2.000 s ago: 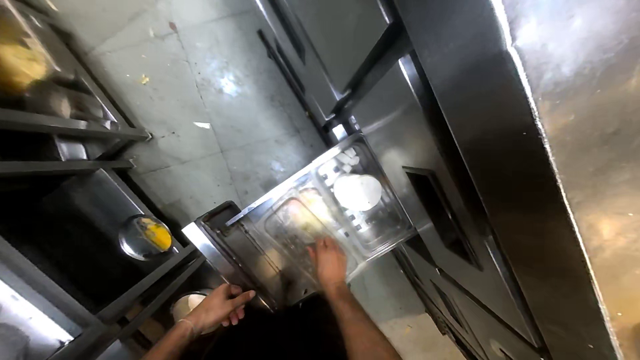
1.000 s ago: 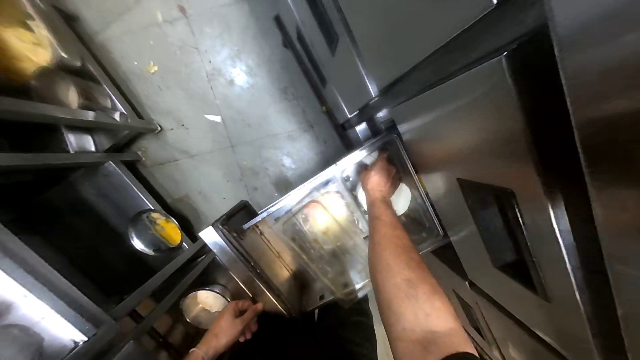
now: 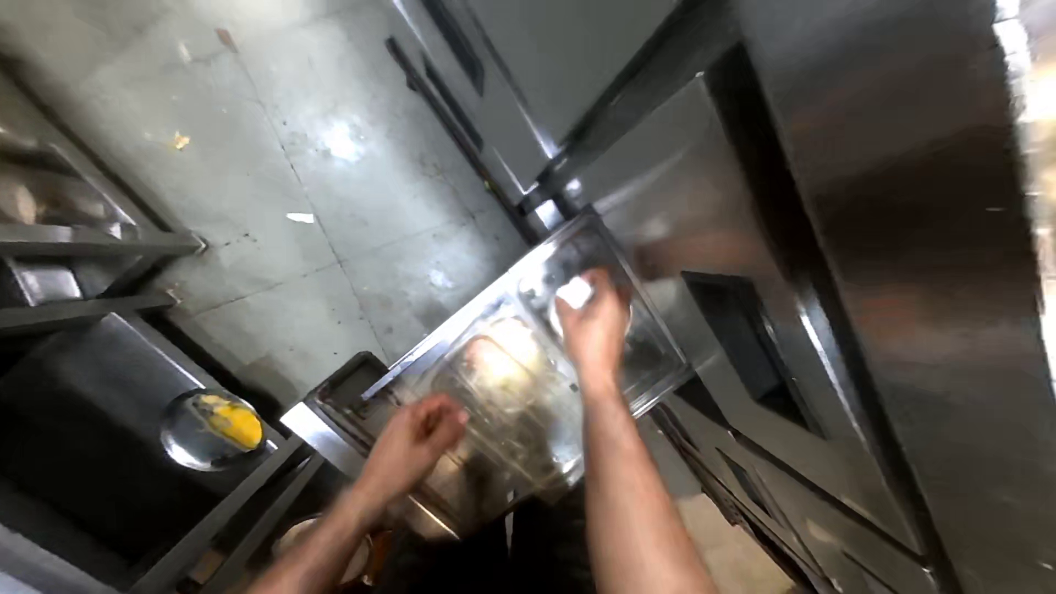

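A metal drawer (image 3: 334,437) stands pulled out from the steel counter front, with clear-sided containers inside. My right hand (image 3: 596,318) is over the far container (image 3: 660,351), its fingers closed on a small white piece (image 3: 575,292). Under that hand a round white thing is partly hidden. The nearer container (image 3: 528,412) has a transparent cover or wall, and pale contents show blurred through it. My left hand (image 3: 429,425) hovers over the drawer's front part, fingers curled, and nothing can be made out in it.
To the left, a metal bowl (image 3: 213,429) with yellow food sits on a dark shelf (image 3: 74,396). Steel cabinet fronts with recessed handles (image 3: 751,346) run along the right. Scraps lie on the tiled floor (image 3: 330,206). Another round container is partly hidden below my left forearm.
My right hand has lifted from the far container's contents and now shows a white piece in its fingers. My left hand has moved from beside the drawer front to above the drawer.
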